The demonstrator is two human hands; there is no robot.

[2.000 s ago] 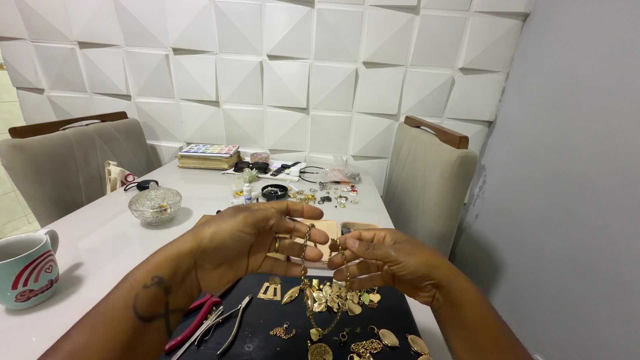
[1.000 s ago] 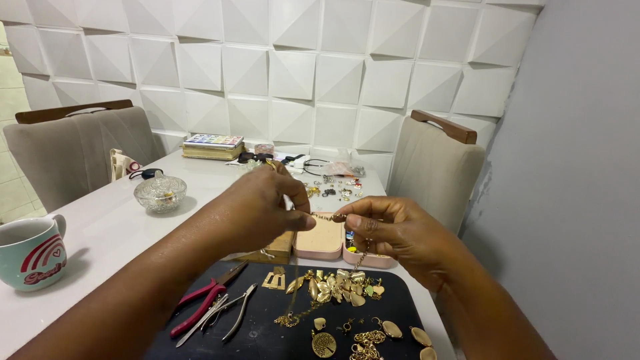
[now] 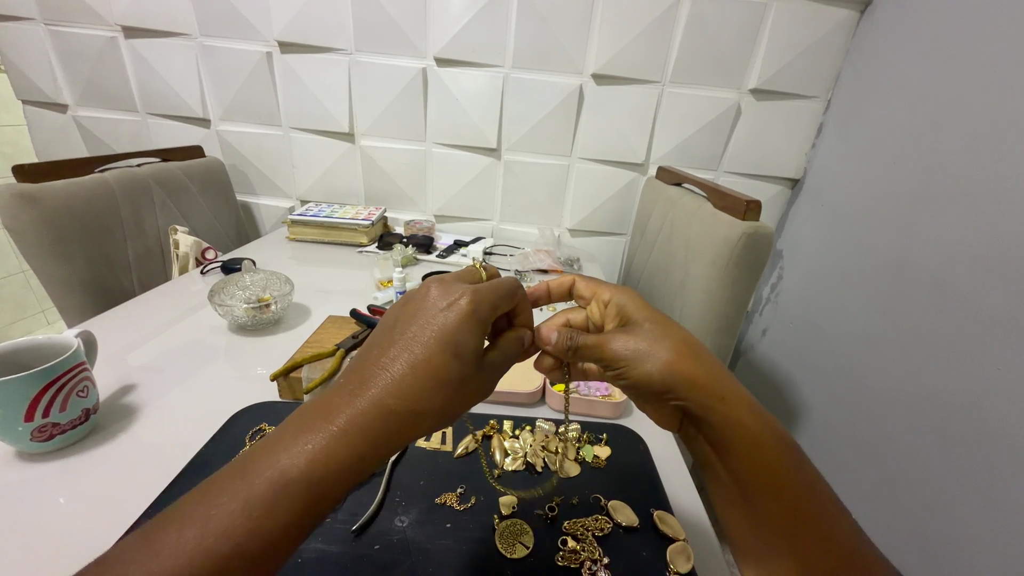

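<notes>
My left hand (image 3: 456, 344) and my right hand (image 3: 616, 344) meet above the black tray (image 3: 416, 536), their fingertips pinching a thin gold-toned chain (image 3: 566, 396). One length of it hangs below my right fingers, and a blurred loop dips over the tray. Beneath lie gold-toned leaf and flower charms (image 3: 528, 452), a round tree pendant (image 3: 514, 538), a small heart charm (image 3: 508, 504), a heap of chain (image 3: 588, 528) and several oval pieces (image 3: 622, 514). A silver tool handle (image 3: 378, 496) shows beside my left forearm, which hides the rest of it.
Yellow-handled pliers (image 3: 308, 364) lean on a wooden block (image 3: 320, 344). Behind my hands is a pink case (image 3: 588, 404). A glass bowl (image 3: 252, 300), a mug (image 3: 48, 392), books (image 3: 336, 224) and sunglasses (image 3: 406, 242) stand farther out. Two upholstered chairs (image 3: 696, 256) flank the table.
Two seconds ago my hands were apart with the chain hanging between them; now their fingertips meet. My left forearm now covers the red-handled pliers seen earlier.
</notes>
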